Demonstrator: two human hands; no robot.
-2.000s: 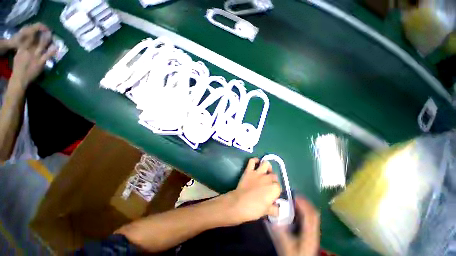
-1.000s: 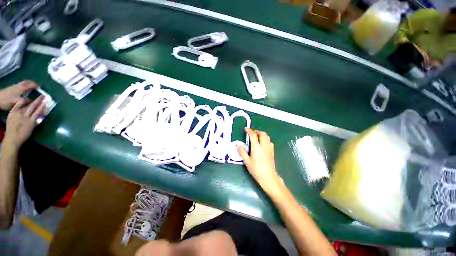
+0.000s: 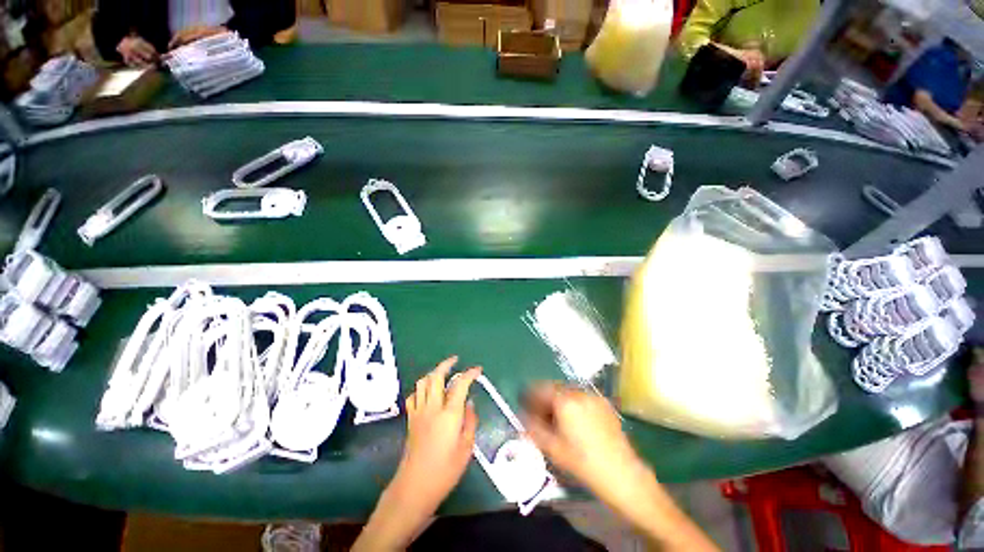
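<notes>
A white loop unit [image 3: 516, 466] lies on the green bench in front of me, its round end piece toward me. My left hand [image 3: 440, 415] holds the loop's upper left side with the fingertips. My right hand [image 3: 572, 429] is blurred at the loop's right side; whether it holds anything cannot be told. A loose bundle of thin white strips [image 3: 574, 334] lies just beyond my right hand. A pile of overlapping white loop units [image 3: 221, 377] is fanned out to the left of my hands.
A clear bag with a pale yellow mass [image 3: 701, 334] stands at right, with stacked units [image 3: 904, 307] beyond it. More stacked units [image 3: 45, 307] are at far left. Single loops [image 3: 394, 216] lie past the white line [image 3: 432, 270]. People sit across the belt [image 3: 486, 162] and at right.
The view has swung to the right and up. My right hand has left the pile, and a loop unit is now in front of me. My left hand is on it.
</notes>
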